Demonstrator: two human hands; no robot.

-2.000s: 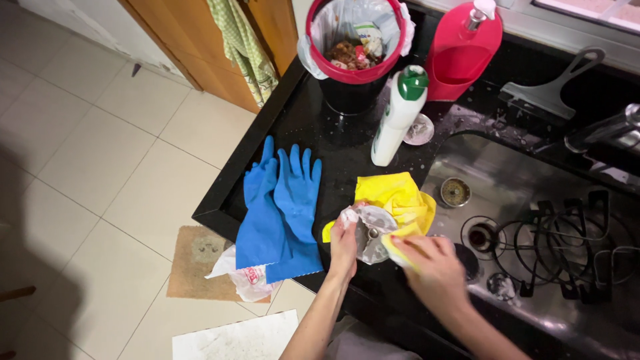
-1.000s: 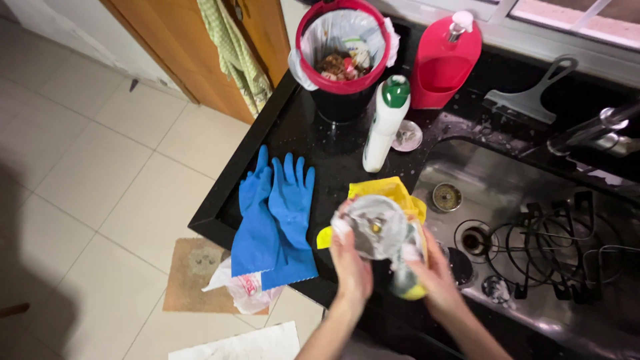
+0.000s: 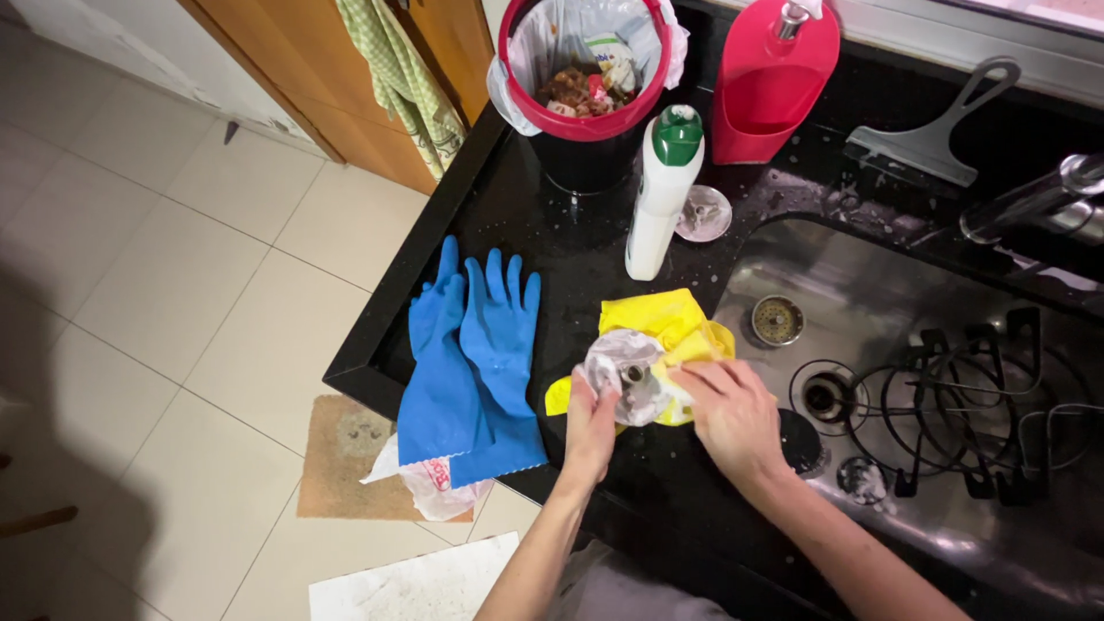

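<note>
My left hand (image 3: 592, 424) grips the lower left rim of a round metal burner part (image 3: 634, 398), which has a hole at its middle and whitish foam or smears on it. Against the part's right side, my right hand (image 3: 729, 414) presses a yellow sponge or cloth piece (image 3: 677, 388); which of these it is, I cannot tell. Just behind them a yellow cloth (image 3: 653, 315) lies bunched on the black counter. Two blue rubber gloves (image 3: 500, 362) rest to the left. A white bottle with a green cap (image 3: 664, 194) stands beyond, beside a small round metal part (image 3: 705, 214).
A lined waste bin (image 3: 591, 129), red dispenser holder (image 3: 772, 86) and grey squeegee (image 3: 936, 142) are at the back. On the right, the steel sink (image 3: 750, 276) holds black stove grates (image 3: 940, 397), a strainer (image 3: 777, 320) and burner caps (image 3: 861, 479), below a faucet (image 3: 1035, 198).
The round metal part, held raised between both hands a second ago, is now lower, near the yellow cloth. My right hand has moved to its right side with the yellow piece.
</note>
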